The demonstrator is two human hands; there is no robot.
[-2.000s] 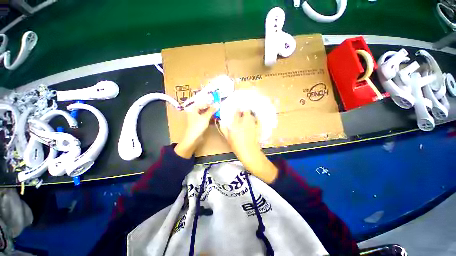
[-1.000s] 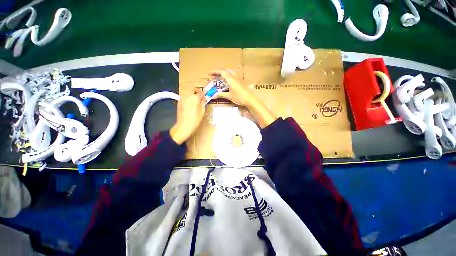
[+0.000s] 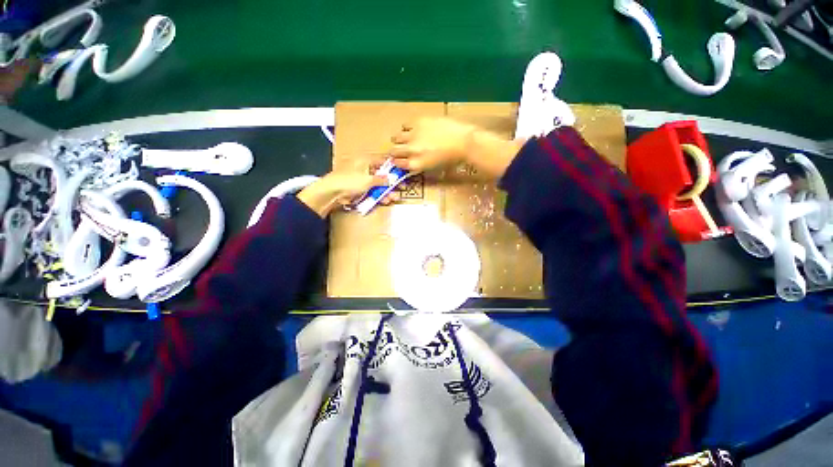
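A small blue battery cell (image 3: 378,191) with a white strip on it is held over the left part of the cardboard mat (image 3: 365,264). My left hand (image 3: 343,190) grips it from the left. My right hand (image 3: 433,146) is at its upper right end, fingers bent close to it; whether they grip it is too small to tell. The flat white tape roll (image 3: 436,266) lies on the mat's front edge. A white curved shell (image 3: 283,193) lies left of the mat, partly hidden by my left sleeve.
A red tape dispenser (image 3: 669,178) stands right of the mat, with a pile of white shells (image 3: 787,214) beyond it. Tangled shells (image 3: 119,237) and scraps lie at left. A white shell unit (image 3: 541,91) lies at the mat's back edge. More units lie on the green belt (image 3: 365,55).
My hands moved off the tape roll to the blue cell further back and left. My right forearm now reaches in from the right. Units on the belt shifted right.
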